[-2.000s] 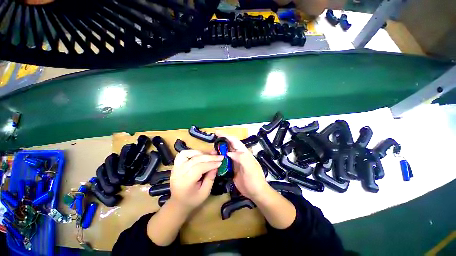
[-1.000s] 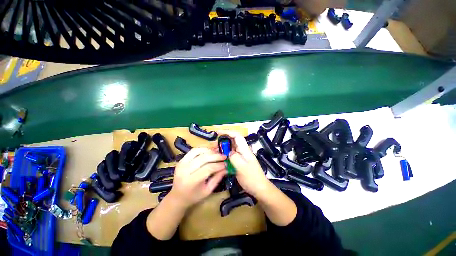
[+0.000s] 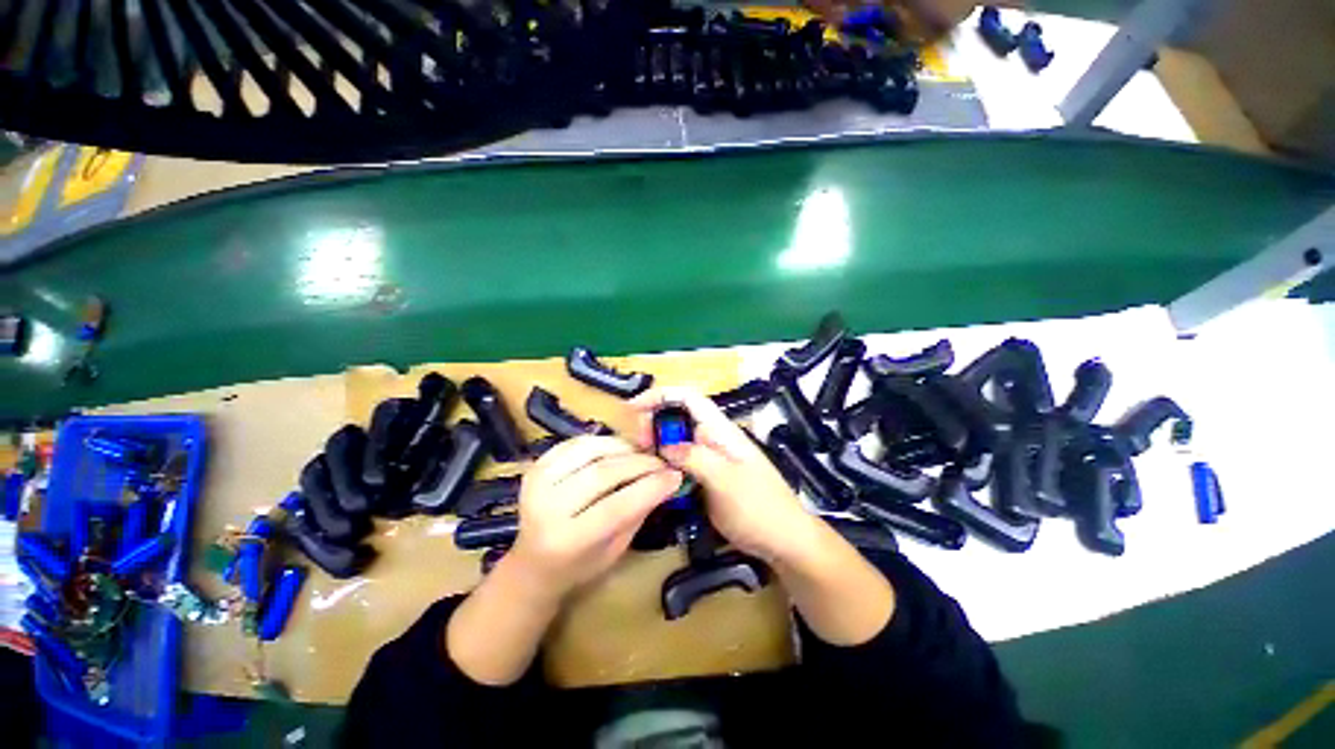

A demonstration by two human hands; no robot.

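Observation:
My left hand point(image 3: 589, 505) and my right hand point(image 3: 744, 490) meet over the middle of the bench, both bare. Between them they hold a black plastic housing point(image 3: 671, 414) with a blue battery cell point(image 3: 674, 433) in its open upper end. My left fingers press on the cell and cover its lower part. My right hand wraps the housing's side. The circuit board is mostly hidden by my fingers. Black housings lie heaped to the left point(image 3: 384, 446) and to the right point(image 3: 937, 432) of my hands. One housing point(image 3: 712, 582) lies just below them.
A blue parts bin point(image 3: 188, 556) with batteries and boards stands at left, with loose battery assemblies point(image 3: 278, 600) beside it. One battery point(image 3: 1205, 493) lies far right. The green conveyor belt point(image 3: 586, 227) runs beyond. A black fan grille point(image 3: 293, 73) hangs over the top left.
The green board that showed between my hands is now mostly covered by my left fingers. The view has shifted slightly. Small items on the belt at far left have moved right.

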